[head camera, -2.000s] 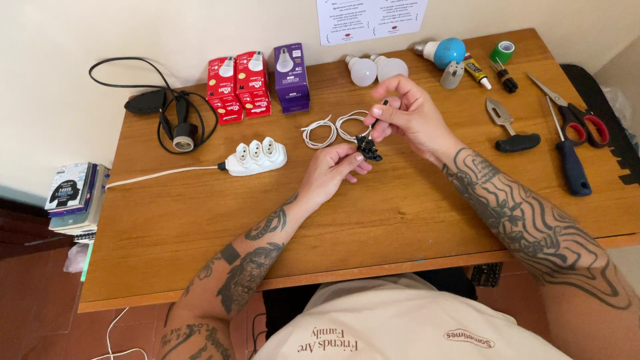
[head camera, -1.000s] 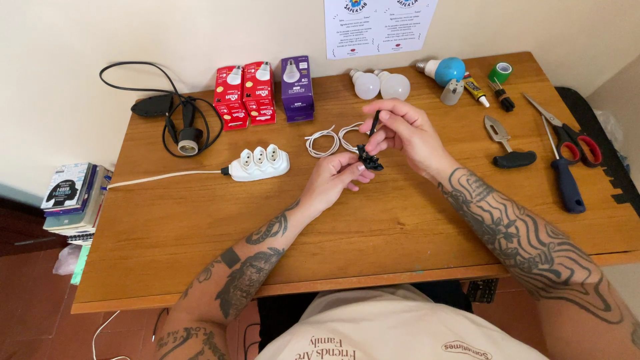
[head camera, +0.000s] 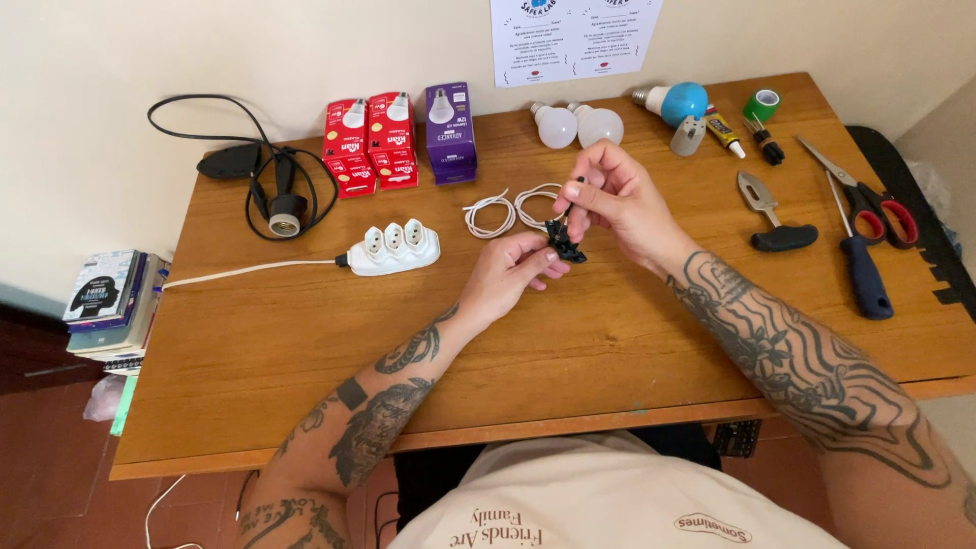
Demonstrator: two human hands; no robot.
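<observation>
Between the fingertips of my left hand (head camera: 521, 273) is a small black plastic part (head camera: 563, 242) with an uneven, many-pronged shape; its exact kind cannot be told. My right hand (head camera: 614, 202) pinches a thin black-handled tool (head camera: 579, 183), perhaps a small screwdriver, whose shaft points down into the black part. Just behind my fingers lie two coils of white electrical wire (head camera: 489, 215), the right one partly covered by my right hand. A white three-outlet power strip (head camera: 398, 252) lies left of my left hand, its cord running off to the left.
Along the back stand a black lamp-socket cord (head camera: 285, 217), red bulb boxes (head camera: 349, 149), a purple box (head camera: 451, 137) and white bulbs (head camera: 557, 126). A blue bulb (head camera: 684, 103), glue tube (head camera: 724, 136), green tape (head camera: 762, 104), hand tool (head camera: 783, 238), screwdriver (head camera: 867, 282) and scissors (head camera: 858, 194) lie to the right.
My right hand has closed in on the black part, and the thin tool now points down into it. My left hand has kept hold of the part.
</observation>
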